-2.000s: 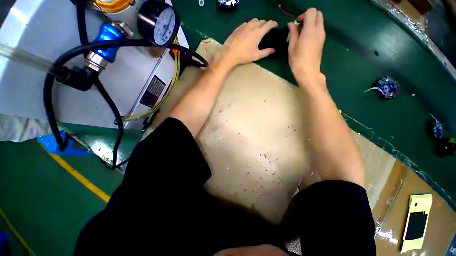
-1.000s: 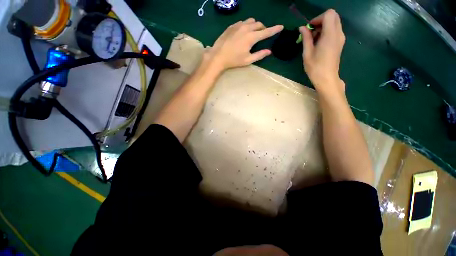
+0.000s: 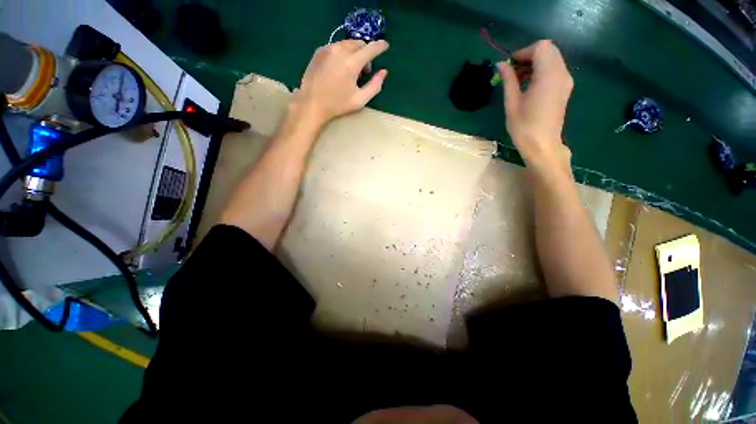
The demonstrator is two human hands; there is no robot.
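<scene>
My right hand (image 3: 537,98) pinches a small green battery cell (image 3: 496,79), mostly hidden by the fingers, with thin red and dark lead wires (image 3: 496,40) rising from it. A black plastic housing (image 3: 471,86) lies on the green conveyor belt just left of the cell; I cannot tell if they touch. My left hand (image 3: 336,79) is over the belt edge, thumb and index finger apart, just below a speckled round circuit board assembly (image 3: 365,25) with a white lead. Nothing is clearly held in it.
More speckled circuit assemblies lie on the belt at right (image 3: 645,115) and far right (image 3: 724,153). The taped cardboard mat (image 3: 373,215) lies between my arms. A white machine with a pressure gauge (image 3: 106,94) and black hoses stands left. A yellow-framed pad (image 3: 681,286) lies right.
My left hand has moved left, away from the black housing to the speckled assembly. My right hand still pinches the green cell beside the housing. The view has shifted, bringing more cardboard into sight.
</scene>
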